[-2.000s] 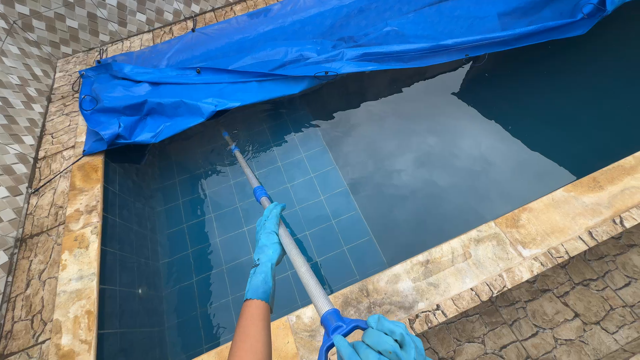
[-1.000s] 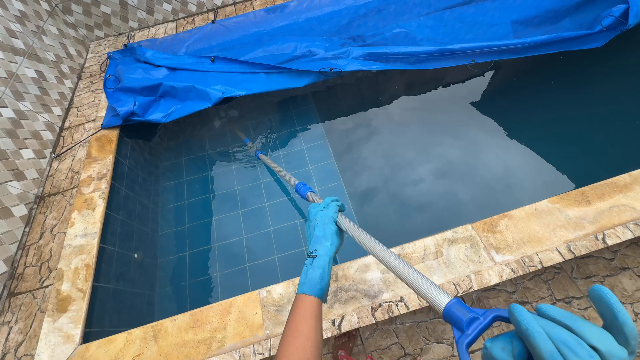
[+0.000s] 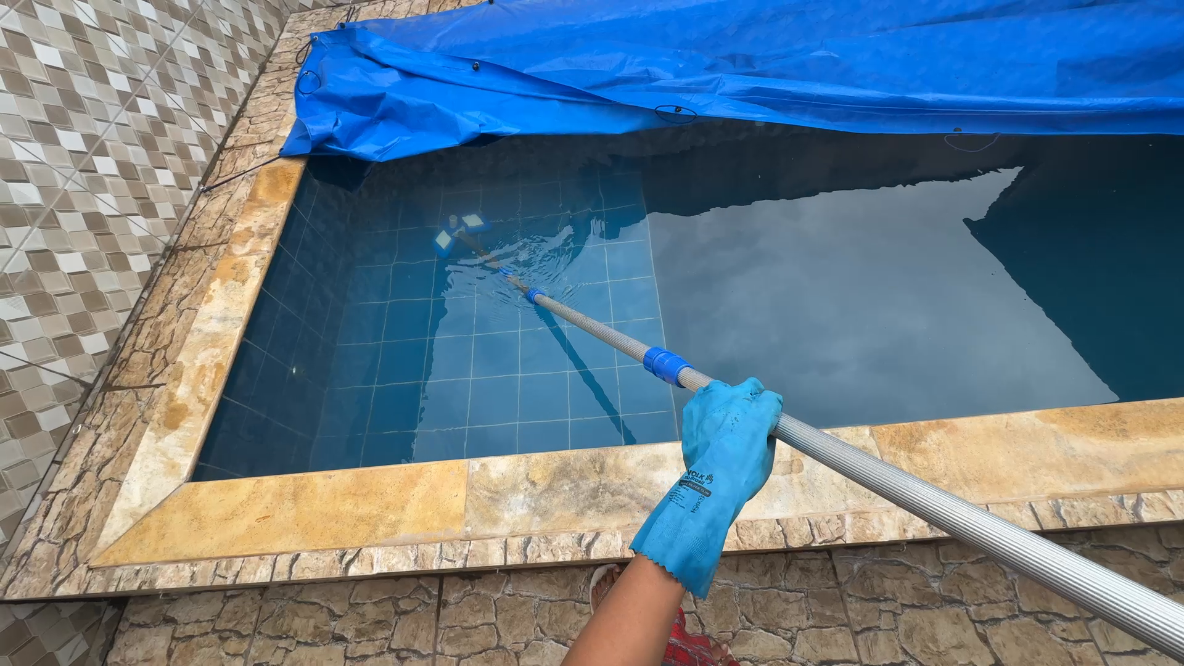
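Observation:
My left hand [image 3: 726, 444], in a blue rubber glove, is closed around a ribbed metal telescopic pole [image 3: 888, 486], just behind its blue locking collar [image 3: 664, 364]. The pole slants from the lower right over the stone edge down into the pool water [image 3: 832, 296]. At its far end a blue and white cleaning head [image 3: 460, 231] lies under water over the tiled floor, near the far left part of the pool. Ripples surround the place where the pole enters. The pole's handle and my right hand are outside the view.
A blue tarpaulin cover [image 3: 573, 83] lies folded along the far side of the pool, with cord loops at its edge. Pale stone coping [image 3: 305, 513] borders the near and left sides. A mosaic-tiled wall [image 3: 83, 157] stands at left. A foot [image 3: 606, 583] shows on the stone-patterned paving [image 3: 518, 620].
The pole's near end and my right hand have passed out of view at the right. The cleaning head now shows under water. My left hand still grips the pole.

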